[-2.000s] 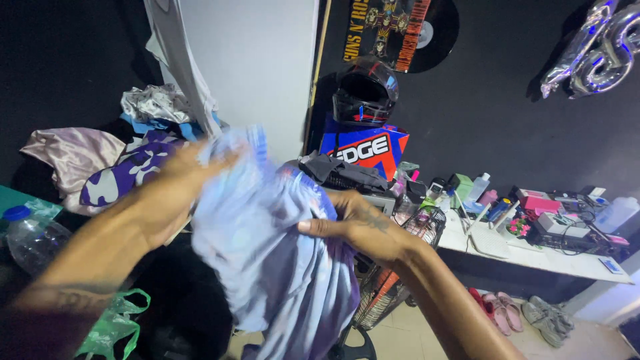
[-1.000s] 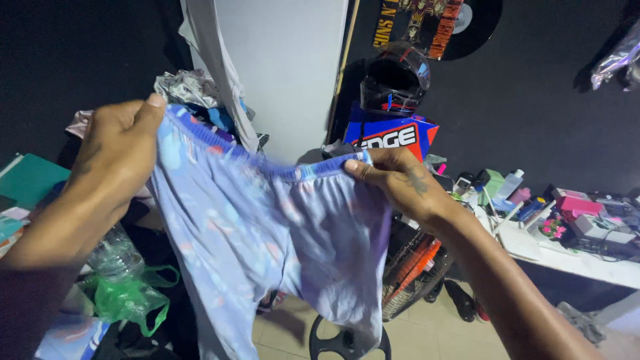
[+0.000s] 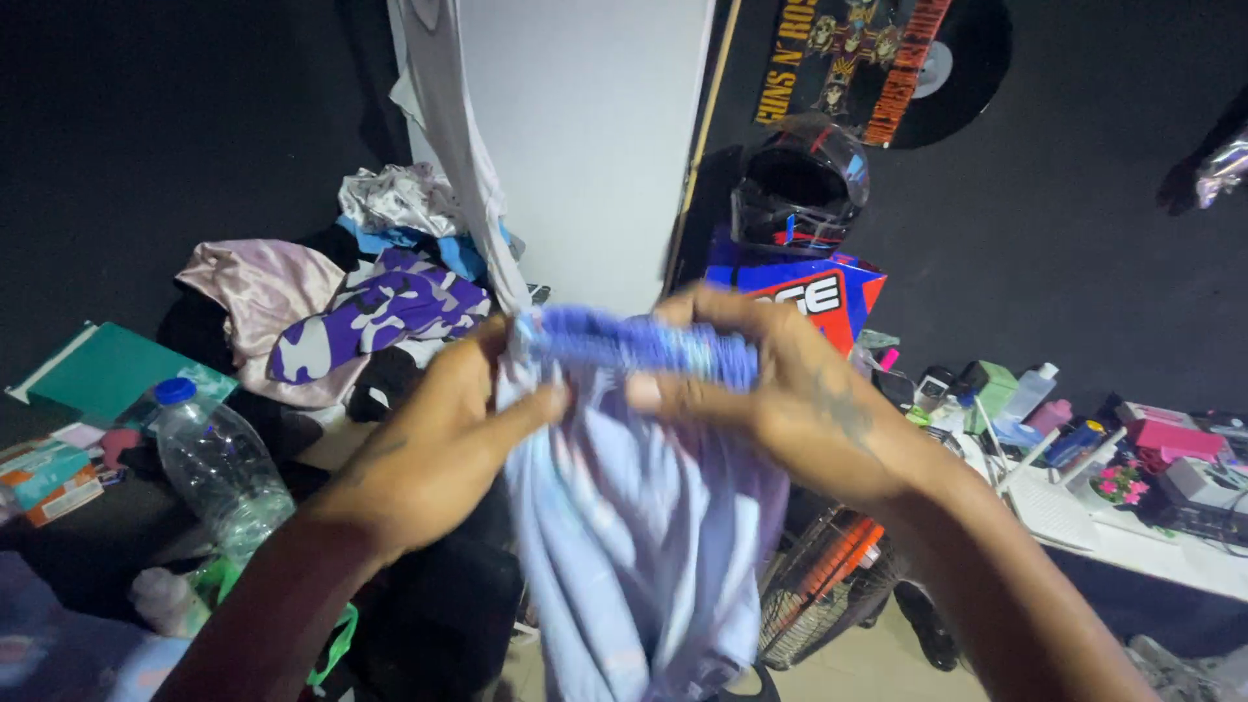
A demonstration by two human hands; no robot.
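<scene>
Light blue patterned cloth shorts or trousers hang in front of me from a gathered, elastic blue waistband. My left hand grips the left end of the waistband, its thumb on the near side. At the right end, my right hand holds the band between thumb and fingers, slightly blurred. The fabric falls in folds below both hands, and its lower end runs out of view. Behind my left hand lies a purple, white and grey camouflage cloth beside a pink satin cloth.
A clear plastic bottle with a blue cap stands at left, near a green folder. A black helmet rests on a blue and red box. Below is a fan; a white desk at right holds bottles and boxes.
The waistband was stretched wide between my hands one second ago; now my hands are closer together and the garment is bunched between them.
</scene>
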